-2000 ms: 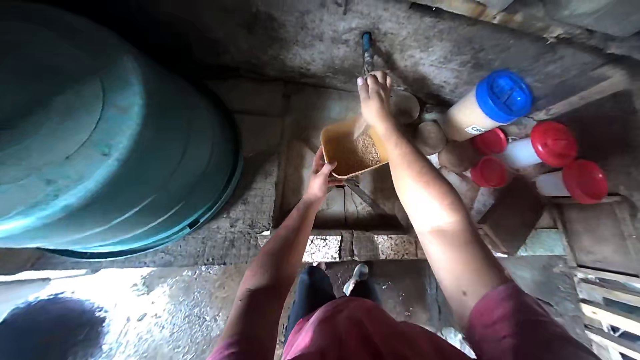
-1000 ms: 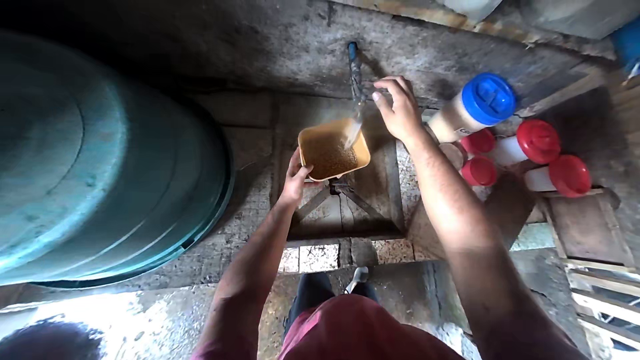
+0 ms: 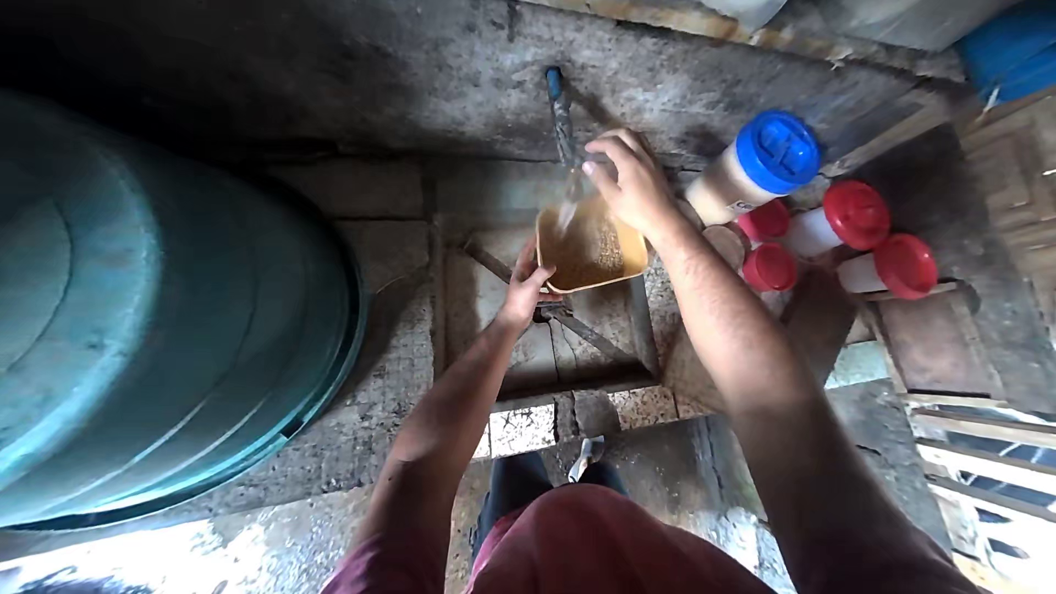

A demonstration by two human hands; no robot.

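Observation:
My left hand grips the near left corner of a yellow plastic container, tilted under a wall tap with a blue pipe end. Water runs from the tap into the container, where small pale grains lie in cloudy water. My right hand is raised just right of the tap's outlet, over the container's far right edge, with its fingers apart and curled. Whether its fingertips touch the tap is hard to tell.
A big green tank fills the left side. Below the container is a square basin with crossed bars. On the right stand a blue-lidded jar, several red-lidded containers and a slatted wooden crate.
Water runs into the container in both later frames. My right hand has come back closer to the tap and container than it was one second ago. My left hand has kept its grip.

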